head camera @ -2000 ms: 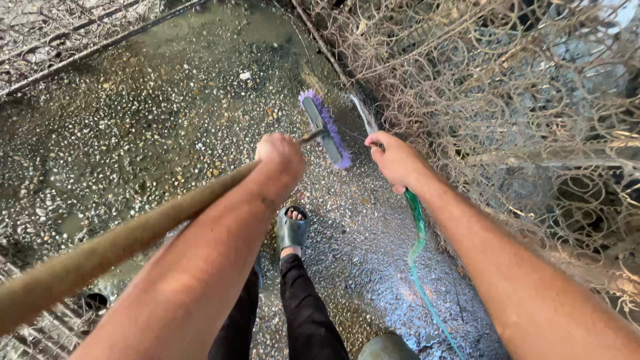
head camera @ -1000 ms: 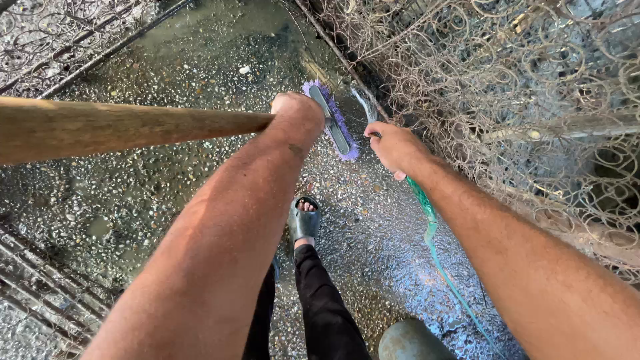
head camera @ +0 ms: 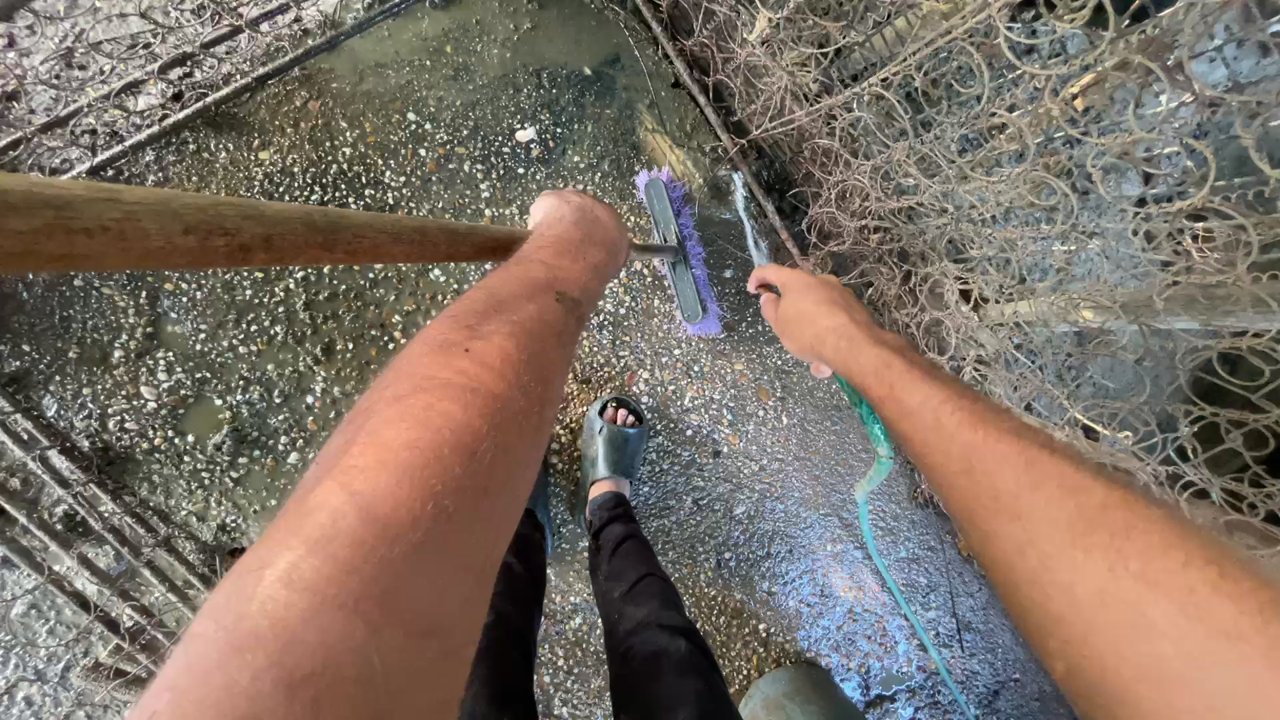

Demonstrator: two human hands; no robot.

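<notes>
My left hand is closed around the wooden handle of a push broom. Its grey head with purple bristles rests on the wet pebbled floor, just beyond that hand. To the right of the broom head, my right hand grips a green garden hose. Water streams from the hose end toward the edge of the wire springs. The nozzle end is mostly hidden by my fingers.
Tangled coil springs on a frame line the right side. More wire frames lie at upper left and lower left. My foot in a dark slide sandal stands below the broom. A grey-green rounded object is at the bottom edge.
The broom handle has swung from a slant at lower left to nearly level across the left side. My right hand keeps hold of the running hose.
</notes>
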